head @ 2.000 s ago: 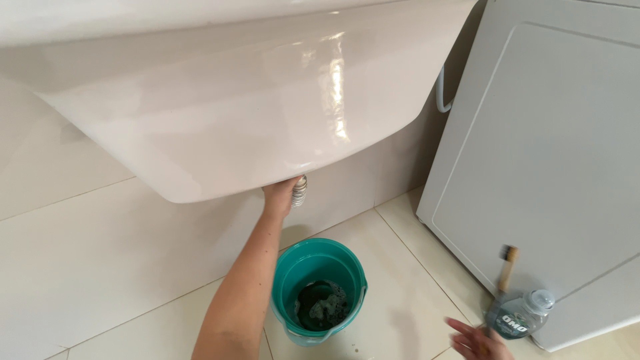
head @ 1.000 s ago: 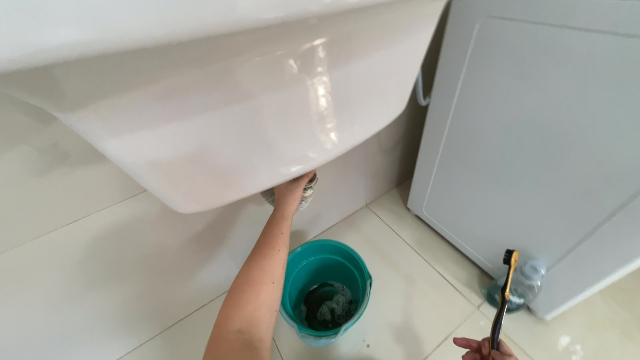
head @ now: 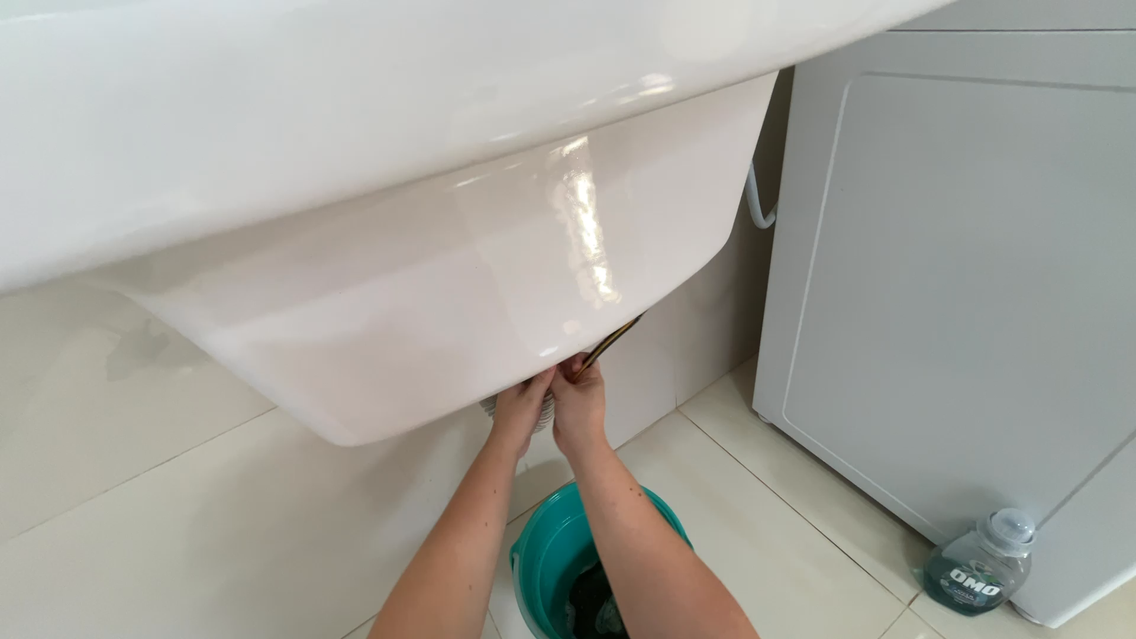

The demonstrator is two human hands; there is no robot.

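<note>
My left hand reaches up under the lower edge of a white ceramic washbasin, its fingers partly hidden behind the rim. A ribbed flexible drain hose shows around and behind it, and the hand seems to hold or touch it. Beside it, touching or nearly so, my right hand grips a toothbrush with a black and gold handle. The far end of the brush is hidden behind the basin. Below both forearms a teal plastic bucket stands on the floor with dark, wet contents.
A white appliance, probably a washing machine, stands at the right. An OMO detergent bottle with dark liquid sits on the tiles against its lower front. A thin white hose hangs between basin and appliance. The tiled wall is at the left.
My right hand has moved from near the detergent bottle up to the basin's underside, carrying the toothbrush. My left hand remains under the basin.
</note>
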